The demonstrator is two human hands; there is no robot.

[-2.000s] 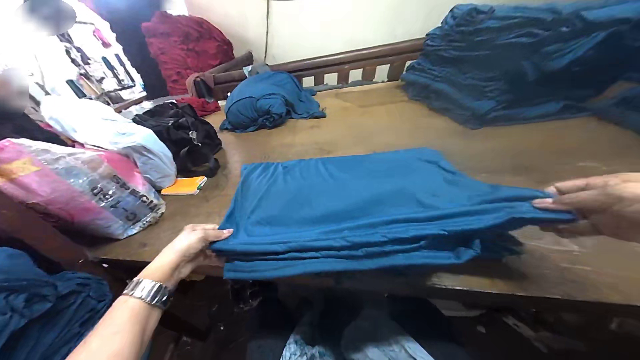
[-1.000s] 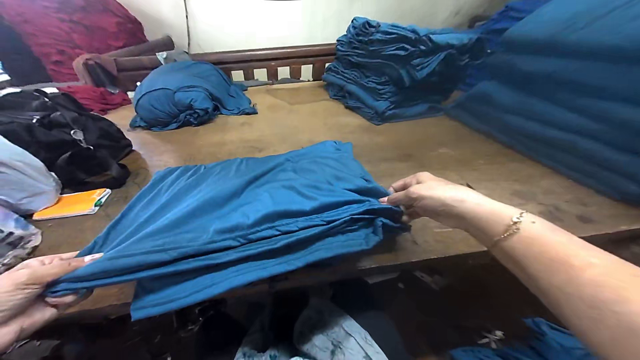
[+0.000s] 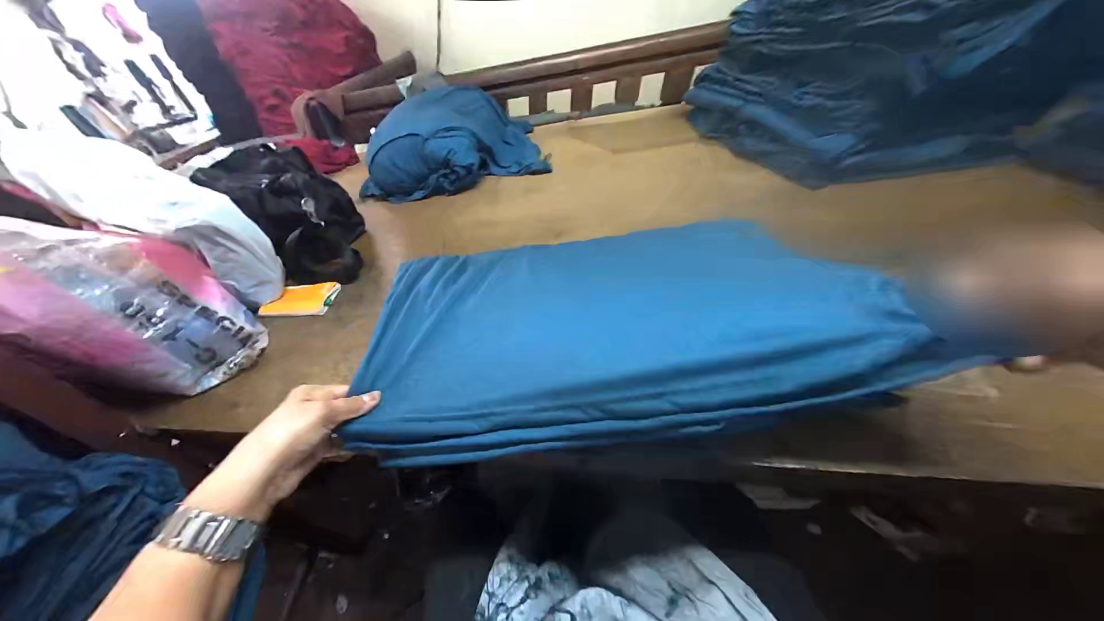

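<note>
A layered piece of blue fabric (image 3: 604, 328) lies across the front part of the wooden table, its near edge along the table's edge. My left hand (image 3: 315, 431), with a metal watch on the wrist, pinches its near left corner between thumb and fingers. At the far right, my right hand (image 3: 1026, 293) is strongly blurred and grips the fabric's right end, which is pulled out to a narrow point. The folds along the near side show several layers.
A bundled blue cloth (image 3: 444, 142) lies at the back, and a large blue fabric stack (image 3: 862, 95) at back right. A black bag (image 3: 285, 198), an orange booklet (image 3: 302, 299) and a printed plastic bag (image 3: 129, 302) are at left. More blue fabric (image 3: 78, 517) hangs lower left.
The view has swung left since one second ago. The fabric's right end, bunched near the pile then, is now drawn out to the right by my right hand.
</note>
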